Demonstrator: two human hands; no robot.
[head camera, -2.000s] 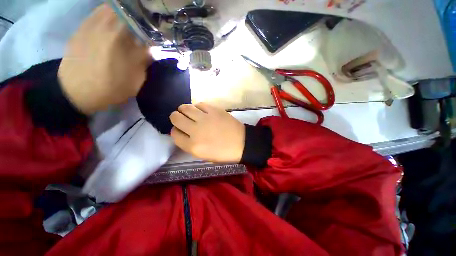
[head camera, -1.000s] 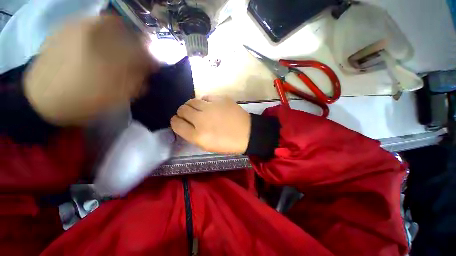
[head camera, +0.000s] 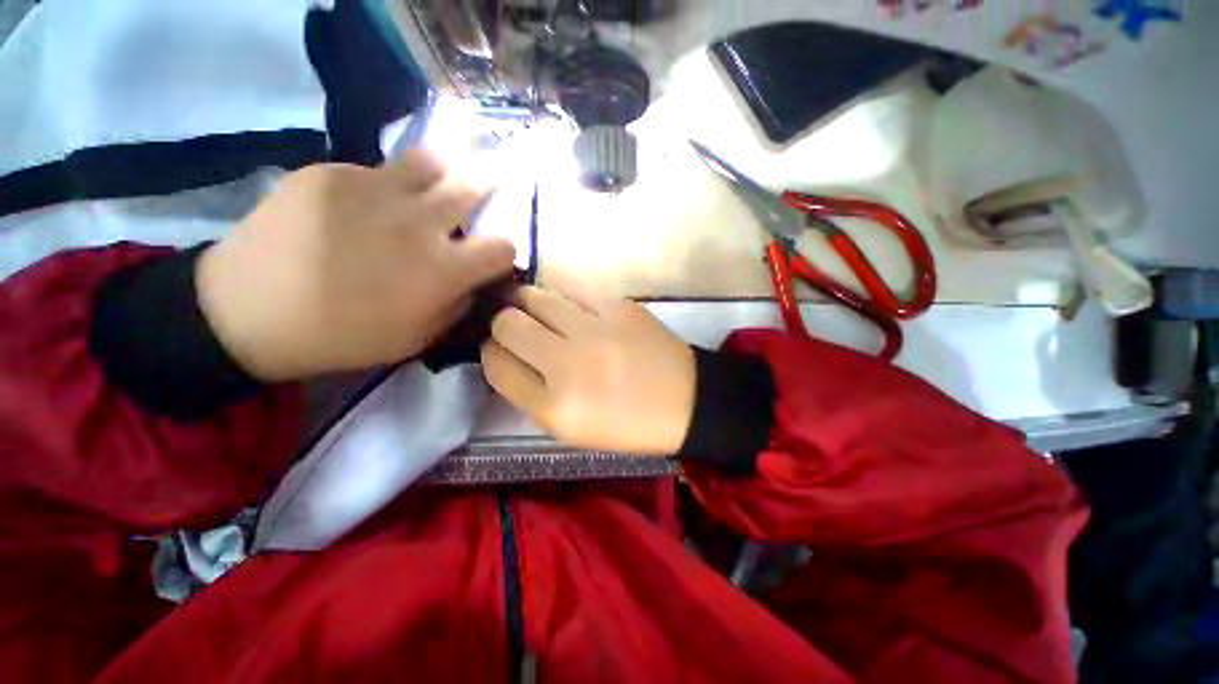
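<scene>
A light grey-white garment panel (head camera: 381, 454) with a black edge runs from the table's front edge up under my hands. A black fabric piece (head camera: 461, 339) shows between my hands. My left hand (head camera: 358, 261) lies over the cloth with its fingertips close below the bright needle area and pinches the fabric. My right hand (head camera: 588, 368) presses and holds the black piece with curled fingers, touching my left fingertips. A thin black edge runs up from there towards the presser foot, which glare hides.
Red-handled scissors (head camera: 856, 265) lie right of the needle. A black phone-like rectangle (head camera: 816, 74) is behind them. The ribbed knob (head camera: 606, 156) hangs beside the needle. A ruler strip (head camera: 562, 465) edges the table front. More pale and black cloth (head camera: 147, 167) lies at left.
My left hand has come down and right, beside my right hand. Pale cloth with a black edge now shows by the needle where the black piece was. The pale and black cloth at left is more exposed.
</scene>
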